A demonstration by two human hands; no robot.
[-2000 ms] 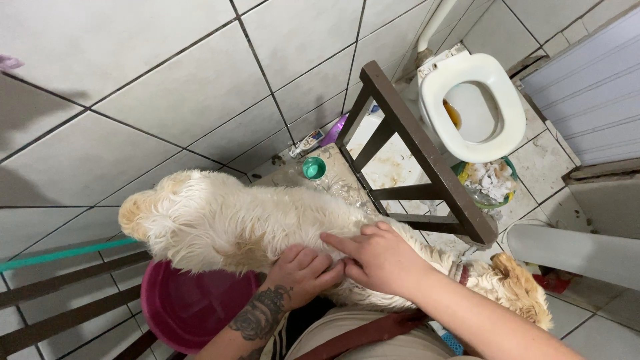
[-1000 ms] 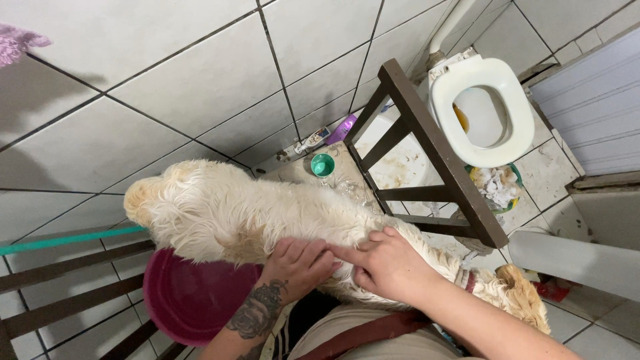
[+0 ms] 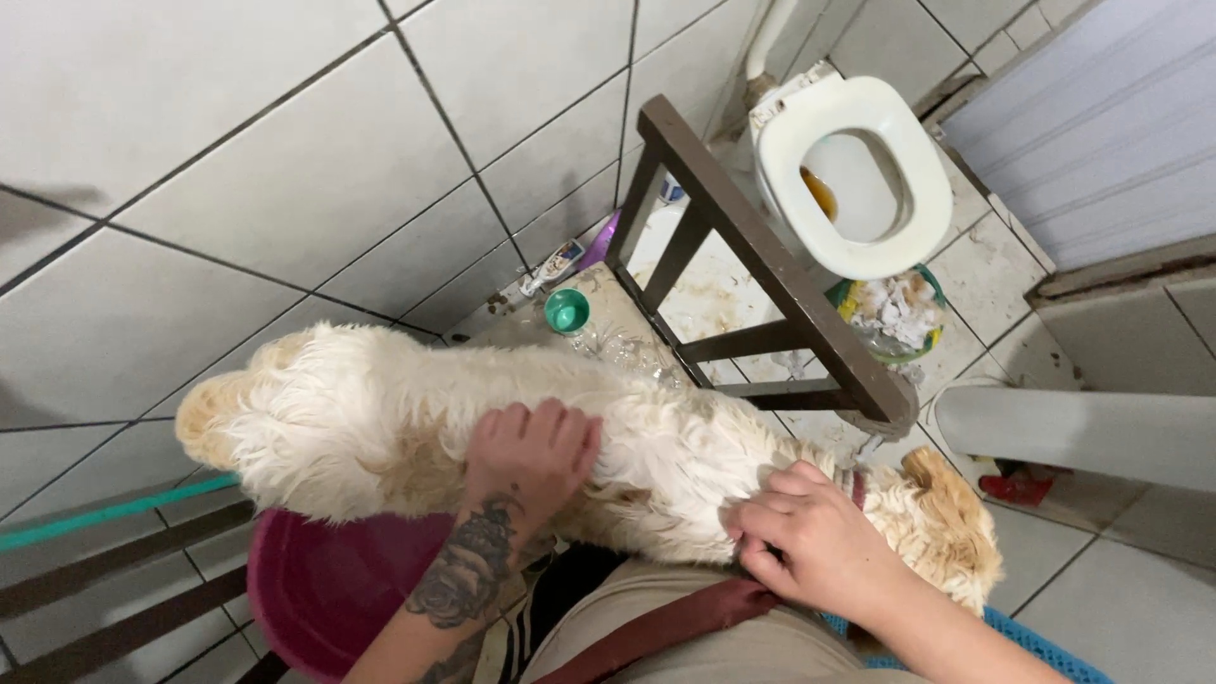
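A cream-coloured, long-haired dog [image 3: 380,418] stands crosswise before me, its rump at the left and its head with tan ears at the lower right. A reddish collar [image 3: 858,487] circles its neck. My left hand [image 3: 532,451], below a tattooed forearm, lies on the middle of its back with the fingers curled into the fur. Near the dog's shoulder, my right hand [image 3: 798,527] rests with bent fingers against the coat. Whether either hand grips fur cannot be told. A dark red strap [image 3: 665,622] crosses my lap. The dog's legs are mostly hidden.
Beyond the dog are a green cup [image 3: 567,311], a brown wooden frame [image 3: 760,266], a toilet [image 3: 855,180] and a bin of crumpled paper [image 3: 893,309]. A magenta basin [image 3: 332,589] is at lower left, a blue plastic basket [image 3: 1031,646] at lower right. Tiled wall [image 3: 237,190] borders the left.
My hands, close together on the dog's back before, are now apart: the left has moved toward the rump, the right toward the neck. The dog has barely moved.
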